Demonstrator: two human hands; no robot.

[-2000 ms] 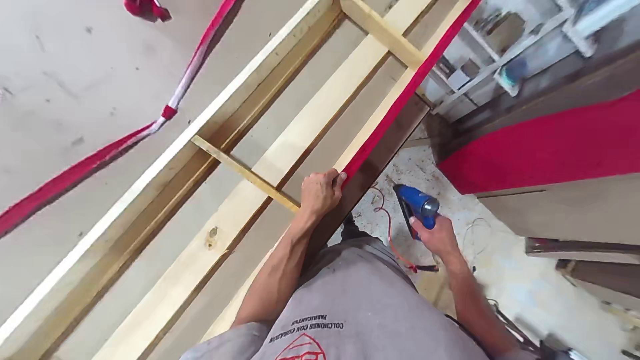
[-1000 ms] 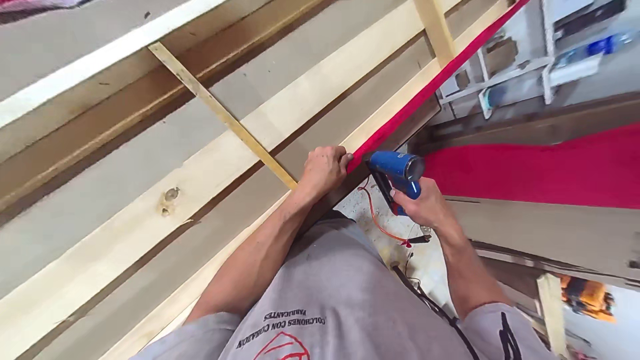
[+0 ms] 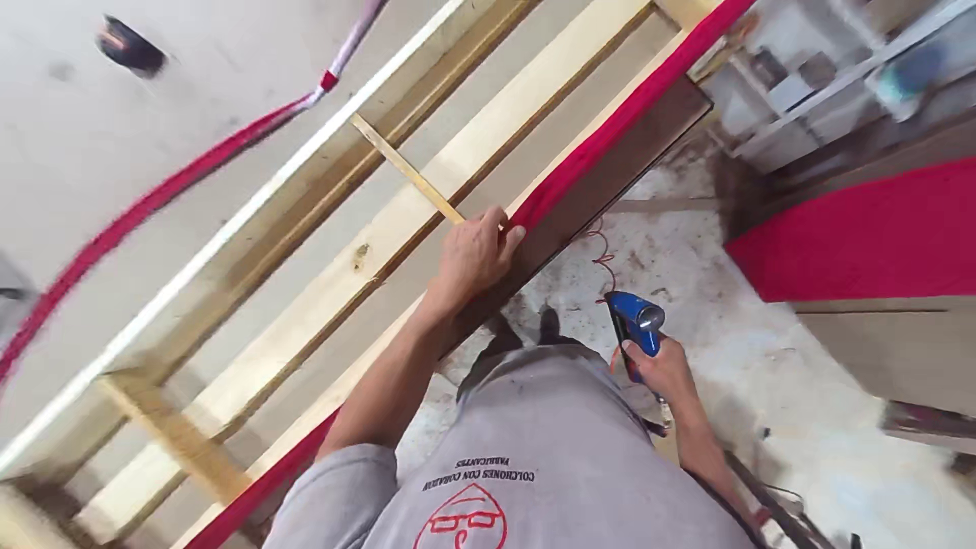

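A long wooden frame [image 3: 412, 229] of pale boards and crosspieces runs diagonally across the view. Red fabric [image 3: 602, 145] lies folded over its near edge, above a dark side face. My left hand [image 3: 476, 255] pinches that fabric against the edge, close to the end of a thin wooden crosspiece [image 3: 408, 169]. In my right hand [image 3: 663, 366] is a blue pneumatic staple gun [image 3: 637, 316], held by its handle over the floor, apart from the frame. A coiled orange air hose [image 3: 604, 255] shows near the gun.
A red-covered panel [image 3: 869, 236] stands at the right, with pale shelving [image 3: 823, 122] behind it. Beyond the frame, a red strip [image 3: 145, 206] and a dark object [image 3: 131, 47] lie on the floor. Dark long pieces [image 3: 778, 499] lie at lower right.
The staple gun has moved from the fabric edge beside my left hand back to the right, away from the frame. My left hand remains on the edge. The view has shifted.
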